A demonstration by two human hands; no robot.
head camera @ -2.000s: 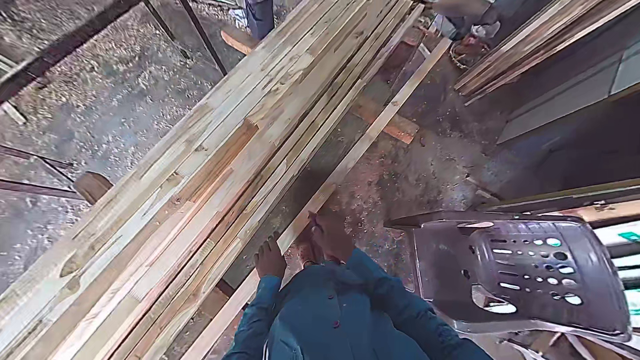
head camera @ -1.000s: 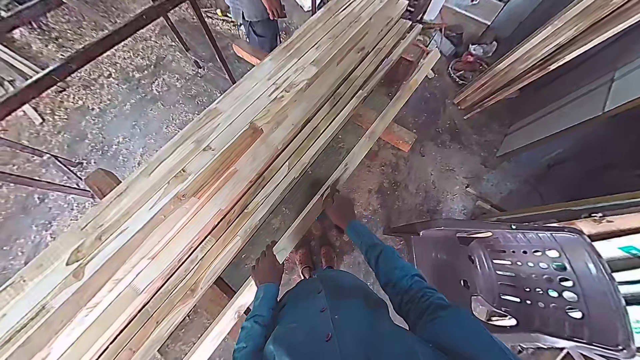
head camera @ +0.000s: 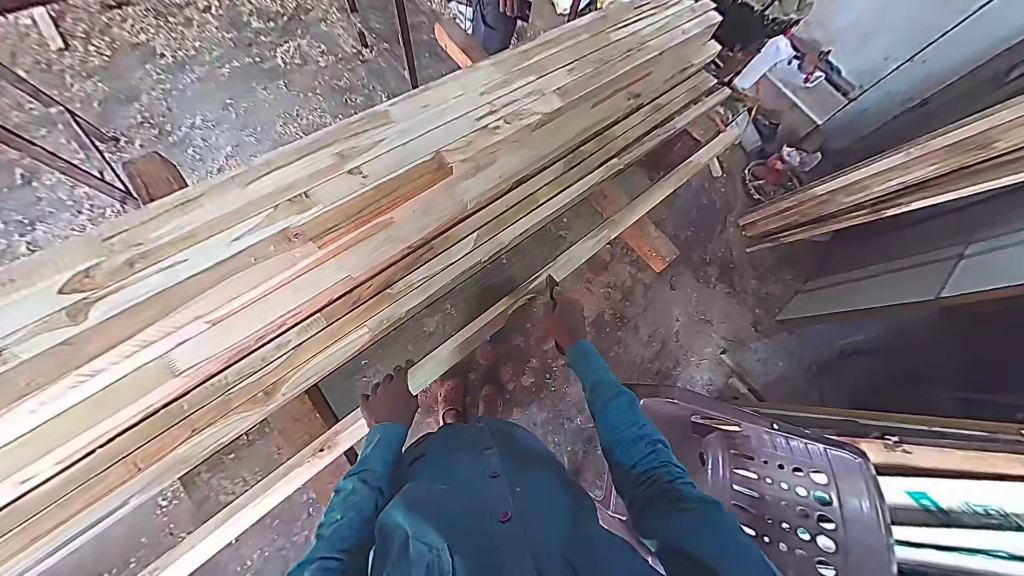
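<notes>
A long, narrow wooden board (head camera: 468,334) runs diagonally in front of my body, a gap apart from the stacked wooden planks (head camera: 336,240). My left hand (head camera: 390,398) is closed around this narrow board, its fingers over the upper face. Farther along the same board, at its near edge, my right hand (head camera: 566,320) grips a small dark tool (head camera: 552,286); its kind cannot be told. The tool's tip is at the board's edge, where a thin curved strip seems to stand off.
A brown plastic chair (head camera: 784,480) stands close on my right. Wooden crosspieces (head camera: 640,236) lie beneath the boards. More planks (head camera: 888,176) are at the right, and a person (head camera: 496,20) stands beyond the stack. A basket (head camera: 770,178) sits on the floor.
My right hand has moved outward along the board, away from my left hand. My left hand stays on the board. The view has turned somewhat to the right.
</notes>
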